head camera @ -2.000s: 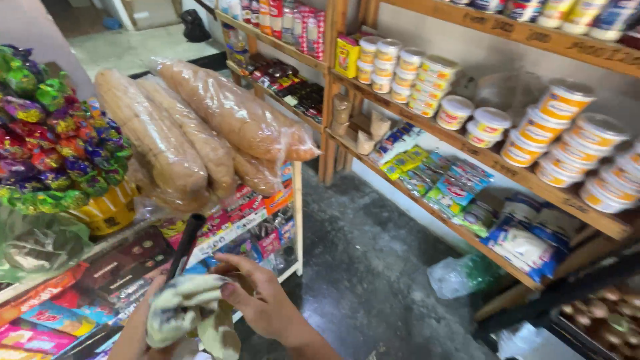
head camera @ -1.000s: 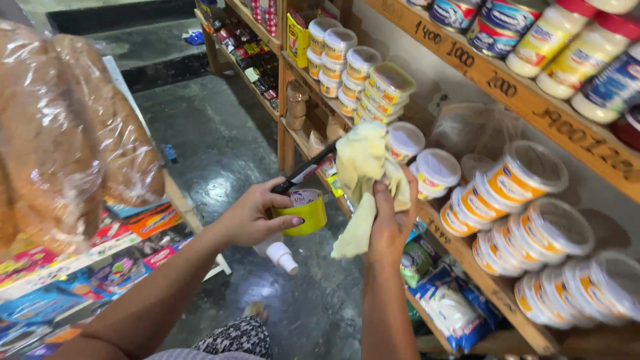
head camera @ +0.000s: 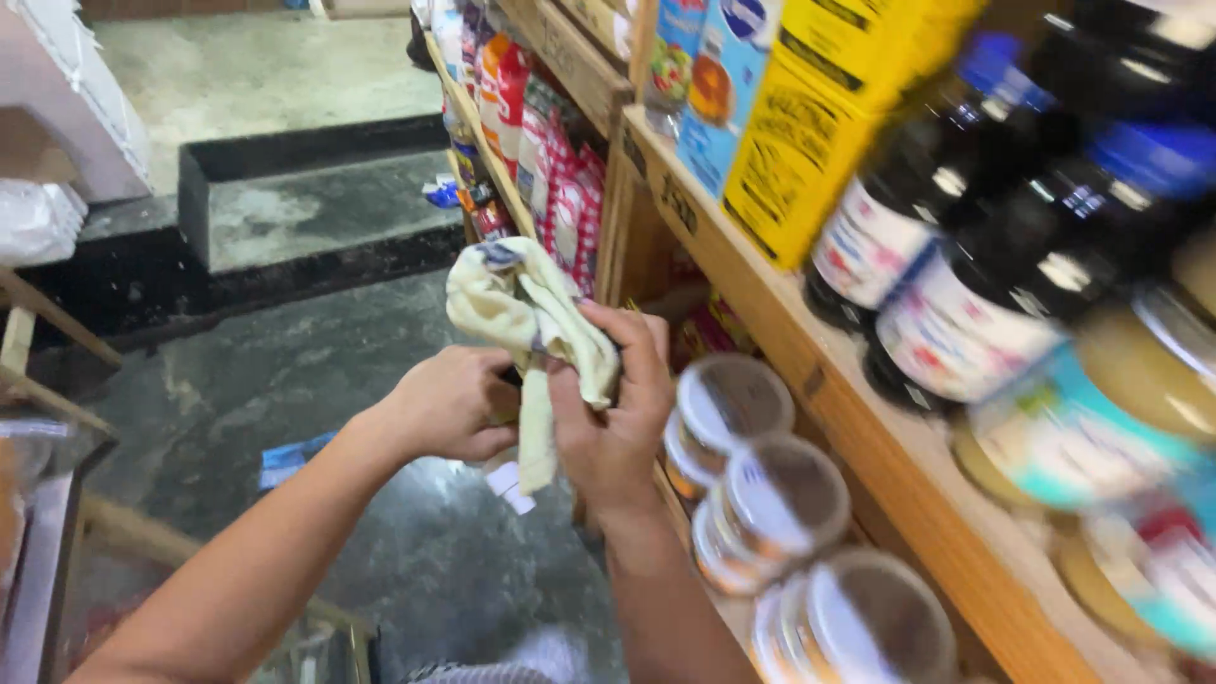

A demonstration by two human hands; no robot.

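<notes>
A cream-coloured cloth (head camera: 494, 309), bunched and with a strip hanging down, is gripped by my right hand (head camera: 613, 418) near the middle of the view. Close on its left, my left hand (head camera: 456, 404) is curled, its fingers partly hidden behind the cloth. A small dark bit shows at the left fingertips, but what that hand holds cannot be made out. Right of my hands, stacked lidded plastic tubs (head camera: 779, 494) stand on a lower shelf.
A wooden shelf edge (head camera: 855, 427) runs along the right, bearing yellow boxes (head camera: 798, 142) and dark bottles with blue caps (head camera: 969, 313). Packets hang over shelves ahead. A black-edged step (head camera: 323, 256) crosses the dark floor (head camera: 237, 370). Wooden framing (head camera: 142, 522) is at left.
The view has swung along the shelves. One second ago my left hand held a black stick and a yellow tape roll; neither is plainly visible now. My right hand still holds the cloth.
</notes>
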